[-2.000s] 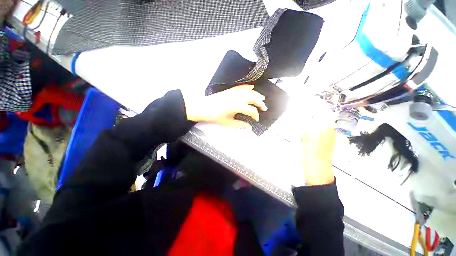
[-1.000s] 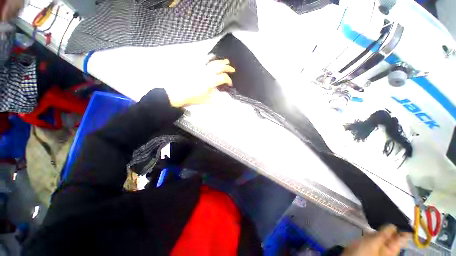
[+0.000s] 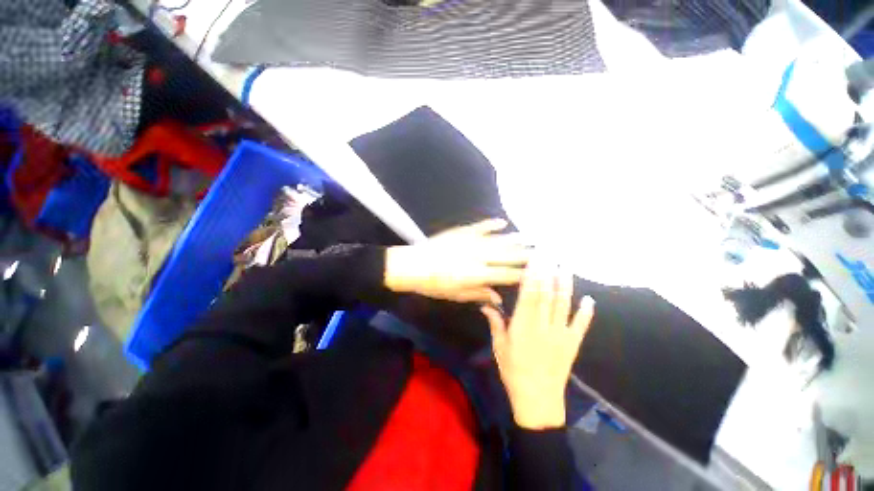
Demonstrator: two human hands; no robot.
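Observation:
A long black panel [image 3: 661, 360] lies spread along the front edge of the white table, one end at the upper left and the other at the lower right. No checked side of it shows. My left hand [image 3: 458, 264] lies flat on its middle part, palm down. My right hand [image 3: 539, 340] lies beside it, palm down with fingers spread, the fingertips close to my left hand. Both hands rest on the cloth without gripping it. The hands hide the panel's middle.
The white sewing machine [image 3: 829, 125] stands at the right, blurred by glare. A black thread tangle [image 3: 791, 307] lies near it. Orange and red handles [image 3: 834, 478] show at the lower right. Grey checked cloth [image 3: 412, 40] lies at the far side. A blue crate [image 3: 182, 273] with scraps is at the left.
The black piece has moved from under the machine head to the table's front edge and now lies spread out. My right hand has come back from the far right beside my left hand.

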